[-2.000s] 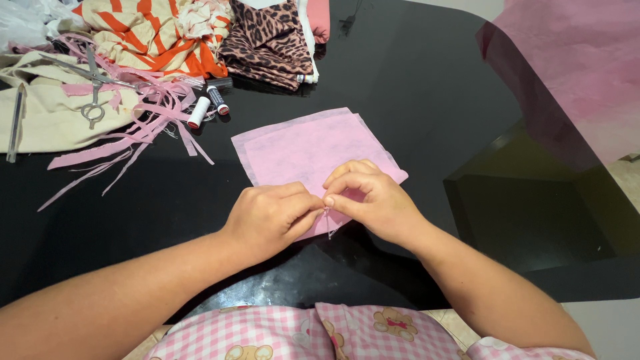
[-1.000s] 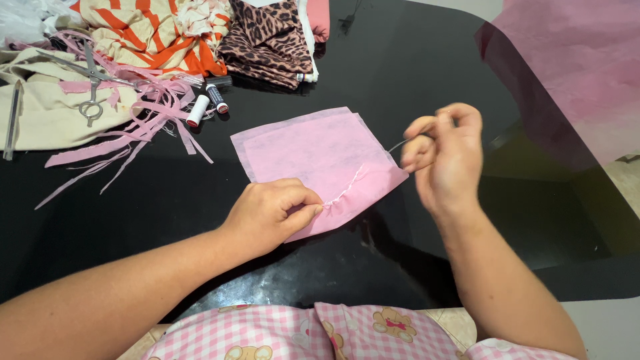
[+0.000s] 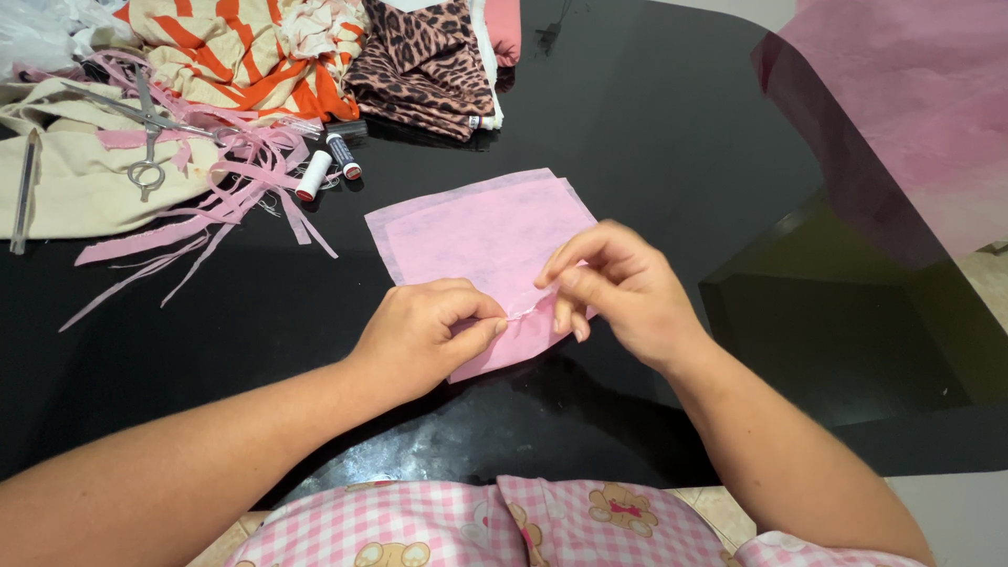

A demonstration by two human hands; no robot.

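Note:
Layered pink non-woven fabric (image 3: 472, 244) lies on the black glossy table in front of me, with a gathered line of light stitching (image 3: 531, 309) near its lower right edge. My left hand (image 3: 437, 335) pinches the fabric between thumb and forefinger at the left end of that line. Over the right end of the stitching is my right hand (image 3: 622, 291), its thumb and forefinger close together and its other fingers curled. Whether a needle or thread sits between its fingertips cannot be made out.
Scissors (image 3: 150, 126), pink fabric strips (image 3: 236, 189) and a pen (image 3: 25, 189) lie on cream cloth at the left. Two thread spools (image 3: 313, 175) stand near folded leopard-print fabric (image 3: 429, 71). Pink sheet material (image 3: 929, 102) covers the table's right corner.
My right hand swung out to the right with a thread trailing a second ago, and is now back over the fabric. My left hand has kept its pinch near the stitching.

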